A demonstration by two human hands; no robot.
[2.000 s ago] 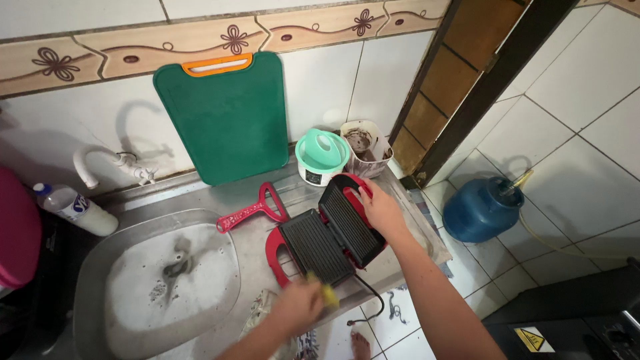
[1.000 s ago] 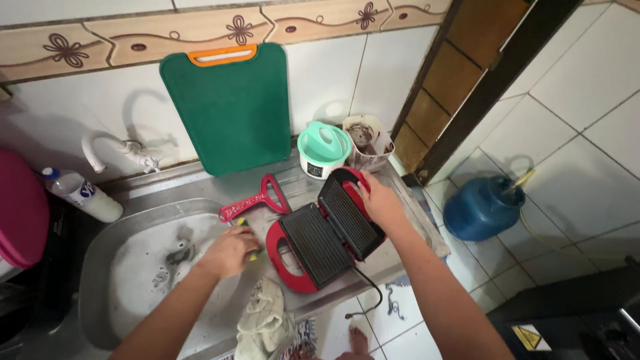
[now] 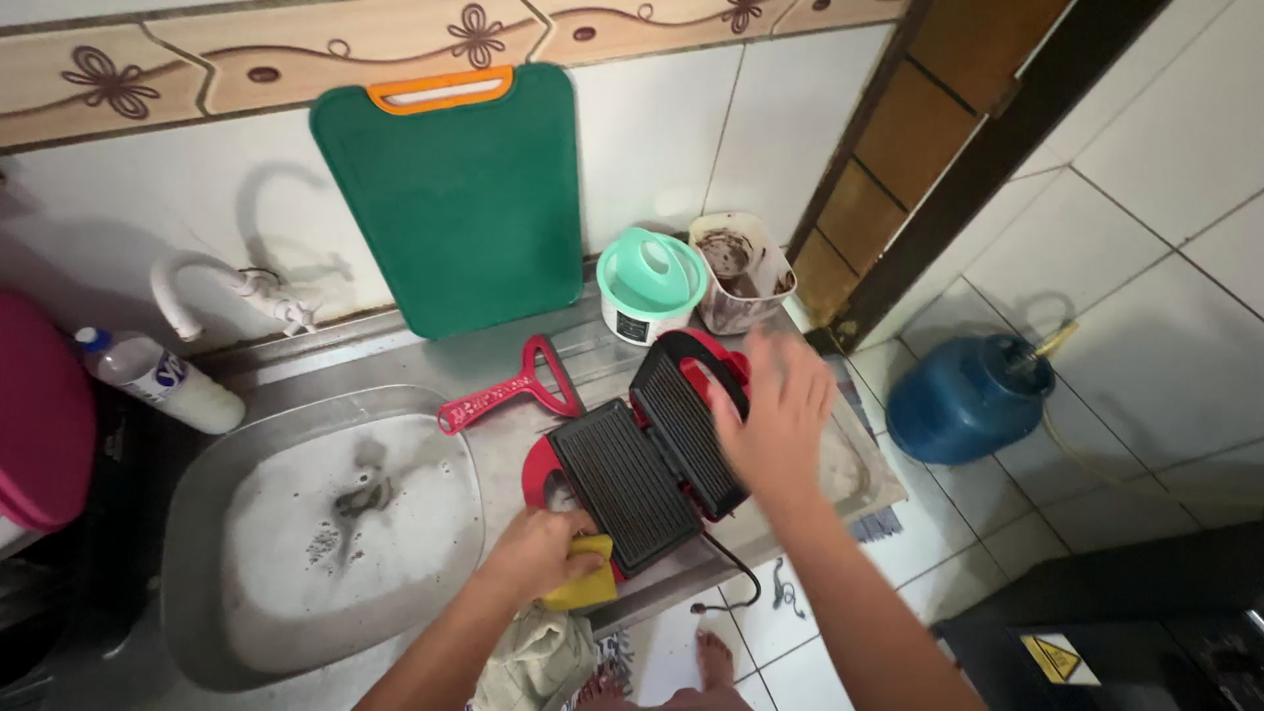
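A red and black electric sandwich grill (image 3: 624, 489) lies unfolded on the steel counter, both ribbed plates showing. My left hand (image 3: 543, 555) holds a yellow sponge (image 3: 585, 581) at the near edge of the left half, by the red handle. My right hand (image 3: 780, 420), blurred, is raised over the outer edge of the right half with its fingers apart; nothing shows in it. The grill's black cord (image 3: 736, 565) hangs over the counter's front edge. A red-handled tool (image 3: 509, 392) lies between the sink and the grill.
The sink basin (image 3: 202, 494) holds soapy water, below a white faucet (image 3: 222, 286). A green cutting board (image 3: 459, 207) leans on the wall. Beside it stand a mint-lidded pot (image 3: 647, 286) and a stained plastic container (image 3: 741, 272). A bottle (image 3: 163, 380) is left; a cloth (image 3: 538, 657) hangs in front.
My left hand, with the sponge, has moved from the grill's left side to its near edge. My right hand, on the grill's right half before, now has its fingers spread above it.
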